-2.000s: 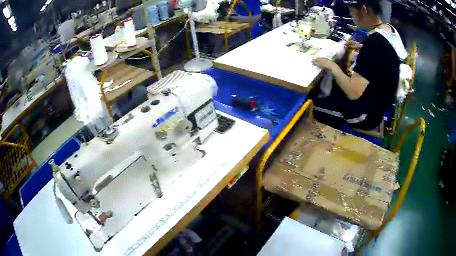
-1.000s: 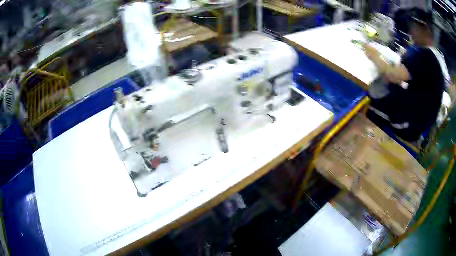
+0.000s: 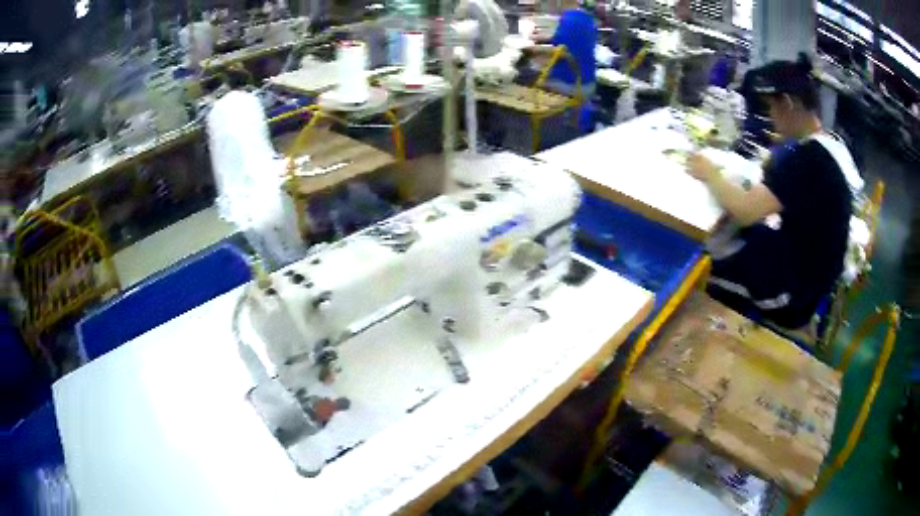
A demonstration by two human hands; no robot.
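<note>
Neither of my hands is in the picture. The white sewing machine [image 3: 404, 272] with blue lettering stands nearest in front of me, its handwheel end to the right and its needle end to the left. A small reddish part [image 3: 325, 409] shows near the needle area. The machine sits on a white table top [image 3: 151, 433] with a wood-coloured front edge and a row of fine ruler marks along it. No cloth shows under the machine's needle end. The picture is somewhat blurred.
A trolley with yellow rails and a cardboard top [image 3: 736, 388] stands right of the table. A white bench [image 3: 671, 494] is below it. Blue troughs [image 3: 166, 297] lie behind and beside the table. A seated person [image 3: 797, 217] works at another table. White cones and a white cloth bundle [image 3: 245, 166] are behind.
The view has swung right, then partly back and upward, so the machine sits lower than one second ago and more background shows. The seated person's arm remains over the other table.
</note>
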